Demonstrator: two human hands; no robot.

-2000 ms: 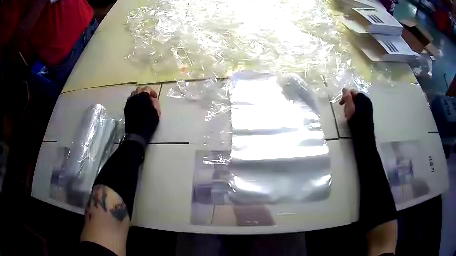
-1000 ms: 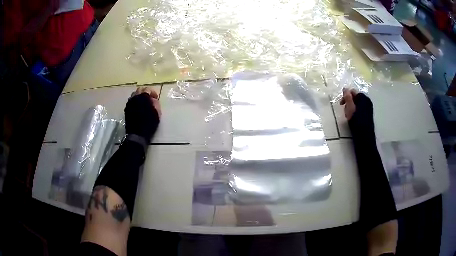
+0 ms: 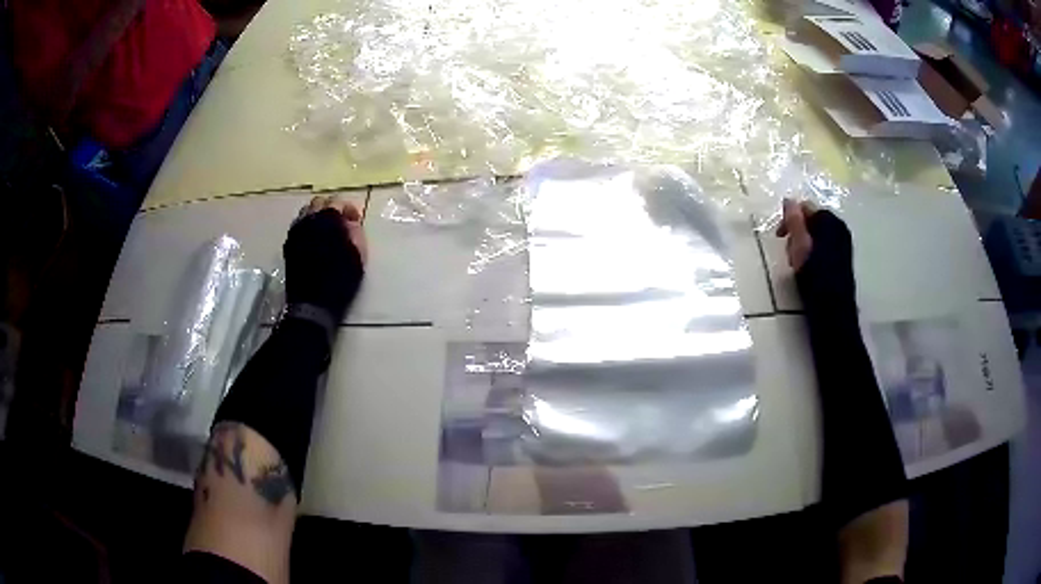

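Observation:
The stack of flat bags (image 3: pixel 634 325), a silvery shiny rectangle with bright reflection bands, lies mid-table between my forearms. My left hand (image 3: pixel 328 245), in a black fingerless sleeve, rests on the table left of the stack, fingers curled, with nothing visible in it. My right hand (image 3: pixel 814 237), in a like sleeve, rests curled on the table right of the stack, near loose film. A bundle of clear film (image 3: pixel 194 331) lies beside my left forearm, partly hidden by it. Neither hand touches the stack.
A tangled heap of clear film (image 3: pixel 548 86) covers the far side of the table. White cartons (image 3: pixel 885 103) with dark printed lines lie at the far right, by an open brown box (image 3: pixel 950 82). A person in red (image 3: pixel 114 69) is at the far left. Printed sheets (image 3: pixel 377 422) cover the table.
The person in red at the far left has shifted slightly, and a pale thing seen there a second ago is out of view. My hands and the bags have not visibly moved.

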